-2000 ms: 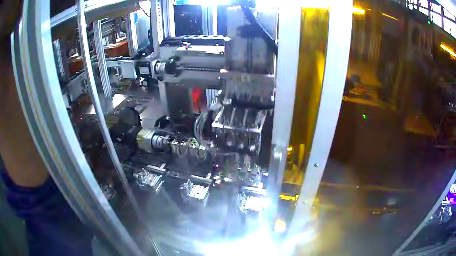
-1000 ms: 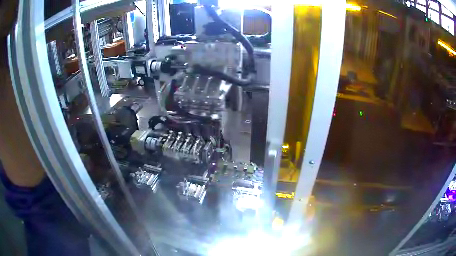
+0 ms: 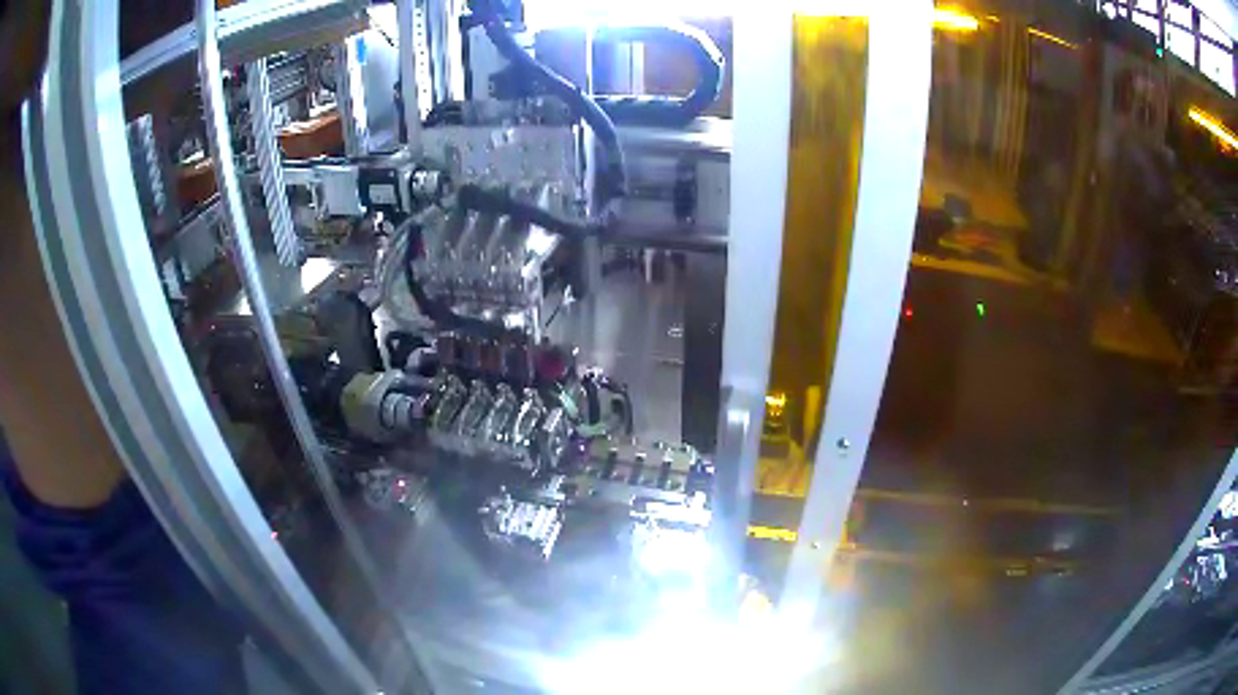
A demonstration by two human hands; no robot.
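Observation:
Neither of my hands is in view. A bare forearm with a rolled blue-purple sleeve runs up the left edge, behind a bright frame post; its hand is cut off or hidden. Nearest in front, through the clear guard panel, a multi-head tooling unit hangs from a black hose at the centre. Below it lies a row of silver clamps. Small silver blocks sit along the near edge of the track; the right one is partly washed out by glare.
An aluminium door frame stands upright right of centre, with an amber-tinted panel beside it. A curved aluminium post stands at the left. Strong white glare covers the bottom centre. Orange-brown boxes show at the back left.
The tooling unit and its black hose have moved left across the cell, and the unit is now over the clamp row. The camera view has shifted slightly. The forearm has hardly moved.

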